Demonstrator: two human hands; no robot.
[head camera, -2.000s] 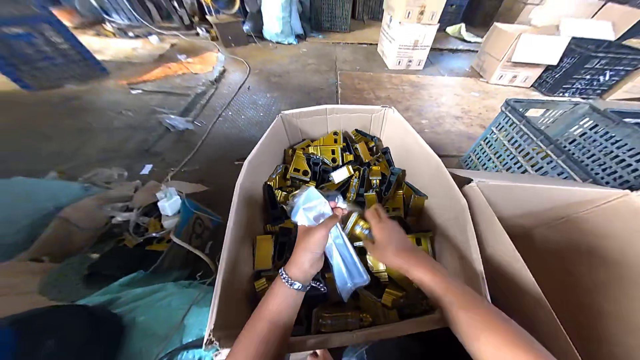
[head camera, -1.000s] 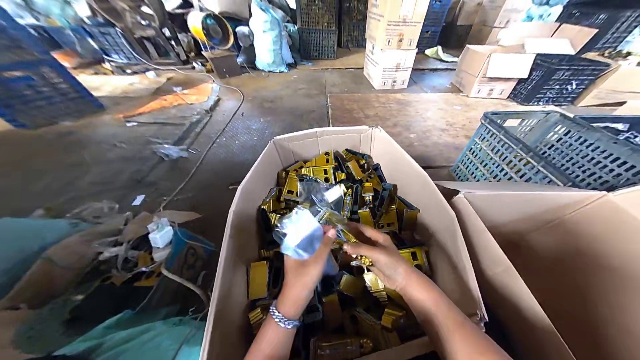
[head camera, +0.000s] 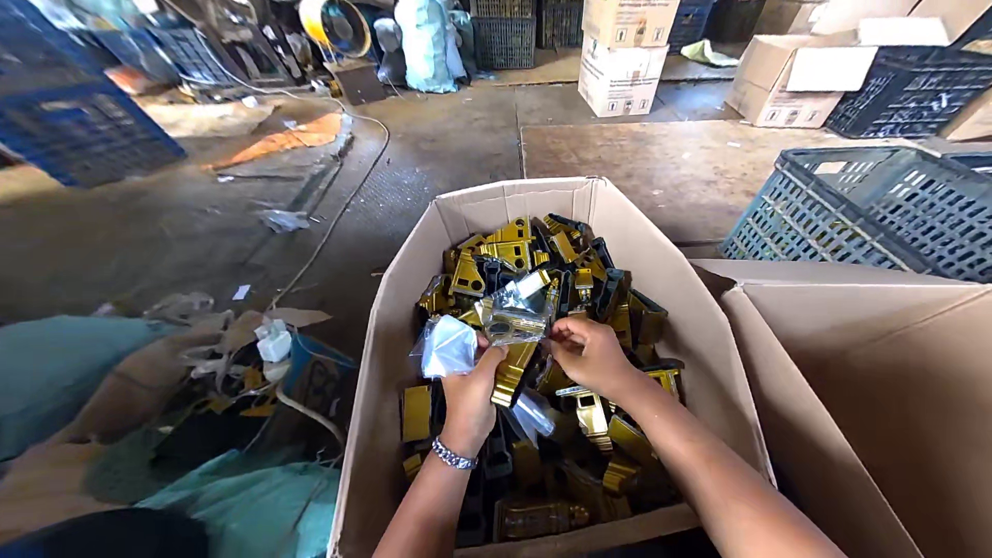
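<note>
My left hand, with a metal bracelet at its wrist, grips a gold-and-black part and a bunched clear plastic bag. Clear film covers the upper end of that part. At its right edge, the bent fingers of my right hand pinch the film. Both hands are over an open cardboard box holding a heap of similar gold and black parts. Another piece of clear plastic lies below the held part.
A second open cardboard box adjoins on the right, with a grey-green plastic crate behind it. Teal sacks and scraps lie at the left. Stacked cartons stand farther back. A cable runs across the floor.
The long clear plastic held two seconds ago is now bunched at my left hand. A gold-and-black part with film over its end now shows between my hands.
</note>
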